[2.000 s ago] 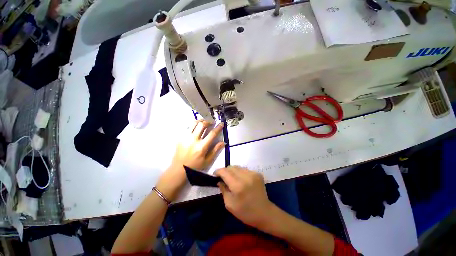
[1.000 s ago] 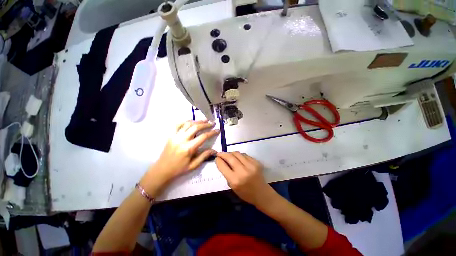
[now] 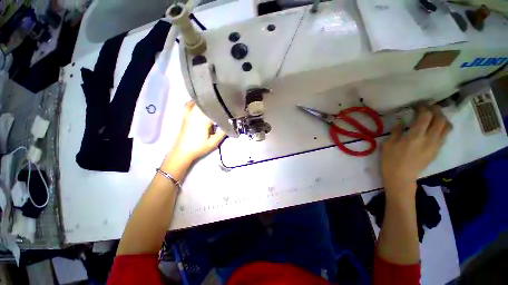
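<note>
My left hand [image 3: 196,134] is on the table left of the presser foot [image 3: 256,127], its fingers partly behind the sewing machine head [image 3: 289,72]. A bit of dark material shows by its thumb; whether the hand grips it is unclear. My right hand [image 3: 415,142] is at the machine base, right of the red-handled scissors [image 3: 356,131] and not touching them. Its thumb and fingers are apart, but its fingertips are blurred and I cannot tell if they hold something. Joined dark strips [image 3: 106,128] lie on the table at the left.
The white lamp [image 3: 151,108] hangs between the dark strips and the machine head. A white sheet [image 3: 406,28] lies on top of the machine. A dark cloth pile [image 3: 429,209] is on a white board below the table edge. A white cable [image 3: 36,186] lies at far left.
The short dark strip in front of the needle is gone from there. My right hand has moved right to the machine base. My left hand has moved back beside the needle area. The strips behind shifted.
</note>
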